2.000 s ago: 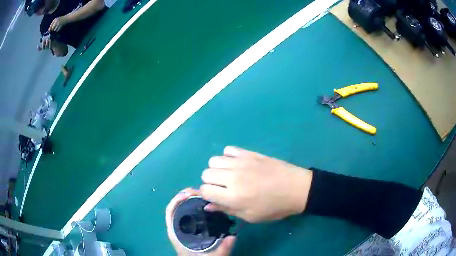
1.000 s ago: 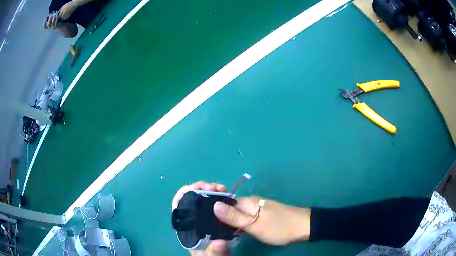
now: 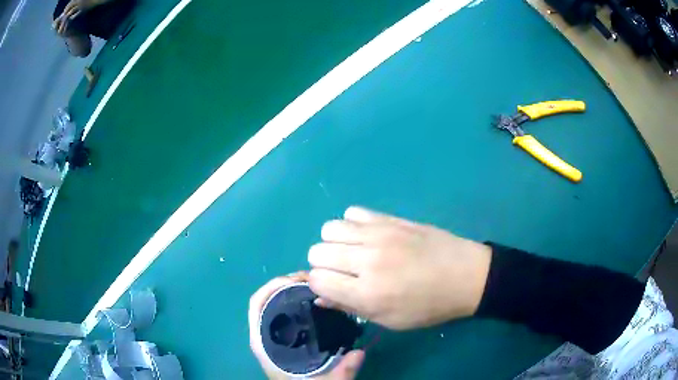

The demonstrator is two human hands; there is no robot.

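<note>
The black unit (image 3: pixel 297 330) is near the bottom centre, its round end facing the camera. The curved cover (image 3: pixel 262 343) shows as a thin pale ring around it. My left hand (image 3: pixel 266 297) wraps the cover from the left and below, with its thumb at the lower right of the rim; most of this hand is hidden. My right hand (image 3: pixel 401 271) is over the upper right of the unit, its fingers curled with the tips at the unit's edge; what they grip is hidden. A thin red wire shows faintly below my right hand.
Open yellow-handled side cutters (image 3: pixel 541 139) lie at right on the green bench. Waiting black units (image 3: pixel 641 28) sit on a cardboard sheet (image 3: pixel 647 111) at upper right. A pile of loose covers (image 3: pixel 134 349) is at lower left. A white strip (image 3: pixel 279 130) crosses diagonally. A person's hands show at upper left.
The unit has turned so its round end faces the camera. My right hand has moved from along its side to over its upper edge, fingers curled. The white connectors no longer show. The view has shifted slightly.
</note>
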